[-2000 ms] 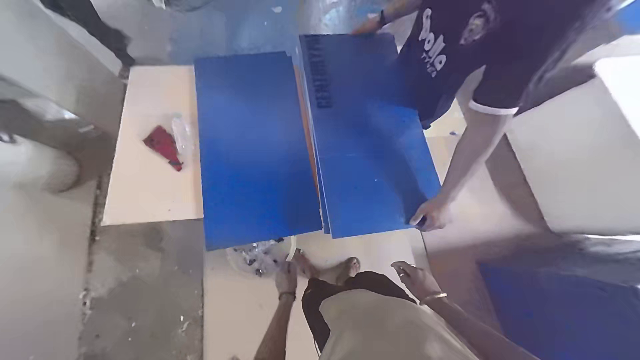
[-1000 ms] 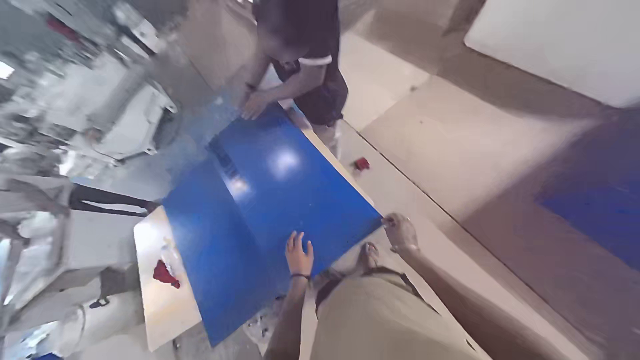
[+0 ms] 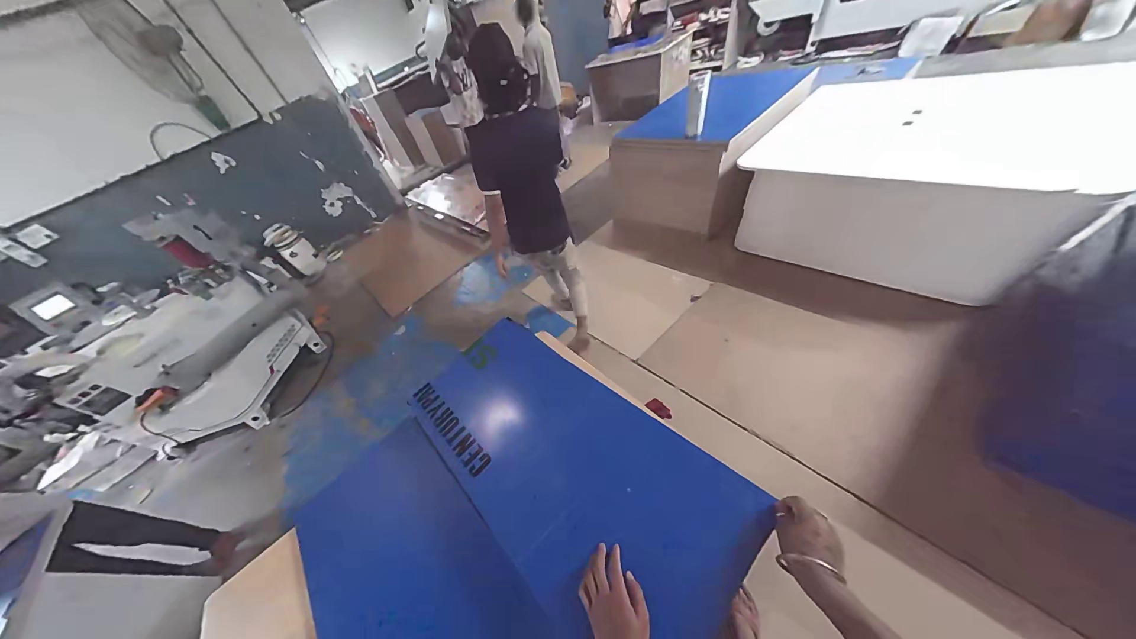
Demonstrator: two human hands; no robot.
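Observation:
A blue-faced board (image 3: 612, 470) with printed lettering lies partly over another blue board (image 3: 399, 532). My left hand (image 3: 615, 593) rests with its fingers spread on the upper board's face near its lower edge. At the board's right corner, my right hand (image 3: 806, 532), with a bangle at the wrist, has its fingers closed on the edge. A pale board edge (image 3: 577, 355) shows beneath the upper board's far side. A small red object (image 3: 658, 408) lies beside that edge.
A co-worker (image 3: 524, 169) faces away beyond the boards. White-topped stacks (image 3: 941, 133) and a blue-topped stack (image 3: 728, 98) stand at the right back. A grey machine (image 3: 257, 373) stands at the left. Another person's dark-trousered leg (image 3: 142, 532) is at the lower left.
The co-worker, whose hands were at the blue board in both earlier frames, has let go and now stands farther off, back turned. The view has tilted up. My hands remain at the upper board since one second ago.

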